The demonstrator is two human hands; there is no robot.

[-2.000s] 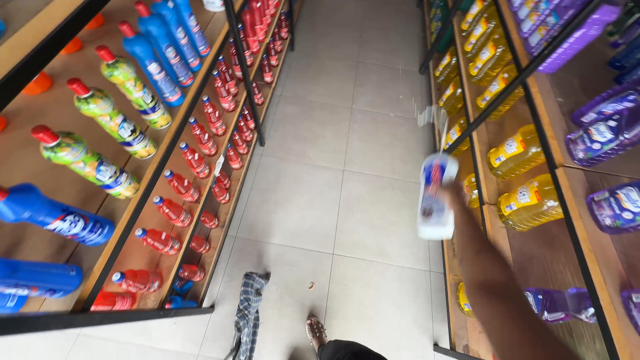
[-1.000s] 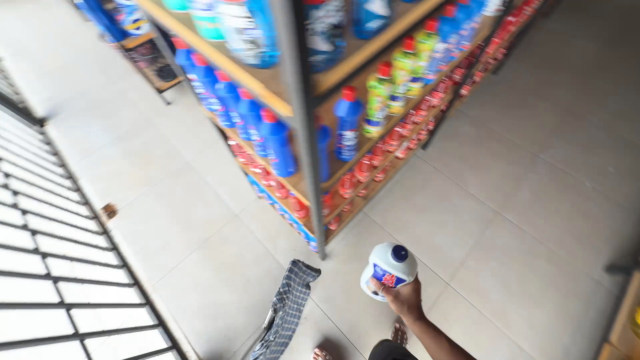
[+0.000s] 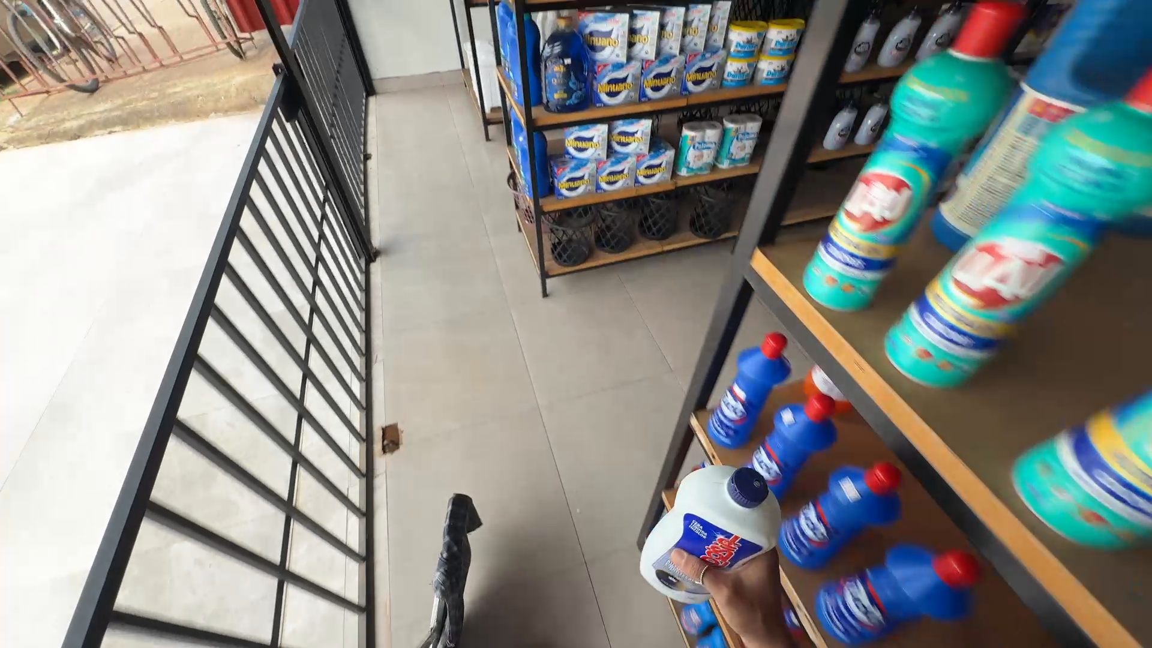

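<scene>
My right hand (image 3: 742, 589) grips a white plastic bottle (image 3: 670, 504) with a dark blue cap and a blue and red label, tilted, at the lower middle right. Just beside it, blue bottles with red caps (image 3: 837, 513) stand on a lower wooden shelf. On the shelf above are green bottles with red caps (image 3: 981, 279), slightly blurred. A checked grey cloth (image 3: 454, 549) hangs over something thin at the bottom of the view; what bears it is mostly hidden. My left hand is out of view.
A black metal railing (image 3: 225, 297) runs along the left side. Tiled floor (image 3: 477, 360) lies between it and the shelf's black upright (image 3: 720, 333). Farther back stands another shelving unit (image 3: 612, 193) with boxes, tubs, paper rolls and black baskets. A small brown object or patch (image 3: 391, 438) shows on the floor.
The view has swung from the aisle between the red and yellow bottles to the shelf's end and the railing. The white bottle stays in my right hand, now beside the blue bottles.
</scene>
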